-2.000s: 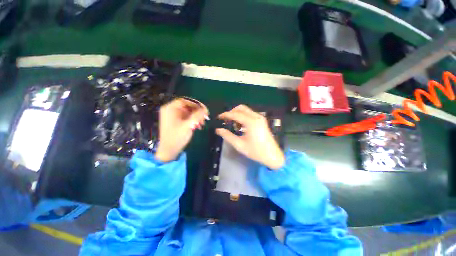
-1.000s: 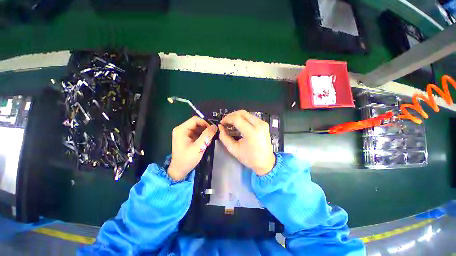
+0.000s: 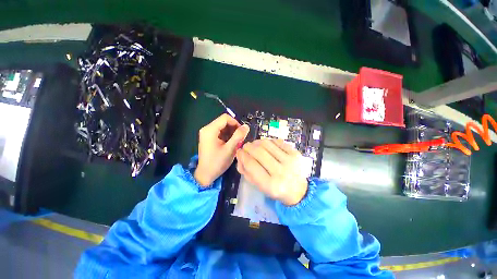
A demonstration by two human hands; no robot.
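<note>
The tablet assembly lies in front of me, black with a silver-white rectangle, mainboard with a green patch at its far end. My left hand is at the board's upper left, thumb and finger pinching a thin flex-cable part. The part's silver strip and orange-gold end stick out beyond the fingers, up and to the left. My right hand lies over the upper part of the rectangle, fingertips touching my left fingertips. Whether it grips anything is hidden.
A black parts tray heaped with tangled strips is at left, another tablet at far left. At right are a red bin with white pieces, a red-orange hand tool with coiled hose, and a clear blister tray.
Both hands have come together over the board, and a flex-cable part has appeared in my left hand. My right fingers have since moved down slightly, uncovering the board's green patch.
</note>
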